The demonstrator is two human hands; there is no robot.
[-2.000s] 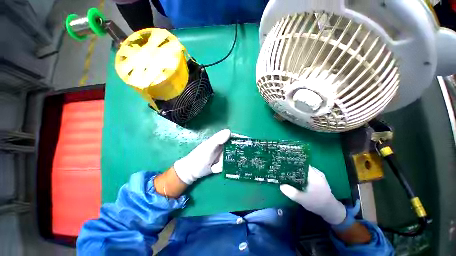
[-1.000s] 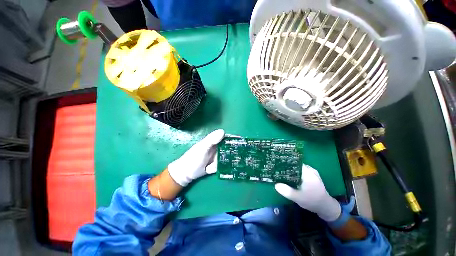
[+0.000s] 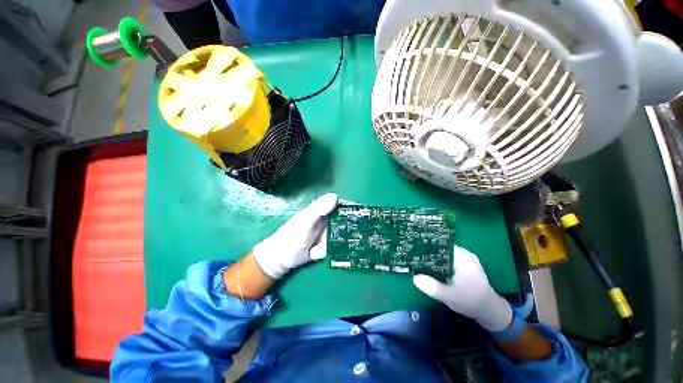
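A green circuit board (image 3: pixel 391 239) with white markings is held face up above the green mat, its long side running left to right and its right end slightly lower in the view. My left hand (image 3: pixel 298 238), in a white glove, grips the board's left end, with the thumb at the upper left corner. My right hand (image 3: pixel 466 290), also in a white glove, grips the lower right corner, with the thumb at the lower edge. The fingers under the board are hidden.
A yellow slotted drum (image 3: pixel 216 99) sits on a black fan (image 3: pixel 271 149). A large off-white fan (image 3: pixel 479 105) stands at top right. Solder spool (image 3: pixel 116 43) is upper left, red-lined bin (image 3: pixel 112 254) left. Soldering iron (image 3: pixel 595 262) and its yellow-based stand (image 3: pixel 543 243) are right.
The whole view has shifted, so that the bench, board and hands appear slightly farther left than two seconds ago. My grip on the board looks the same.
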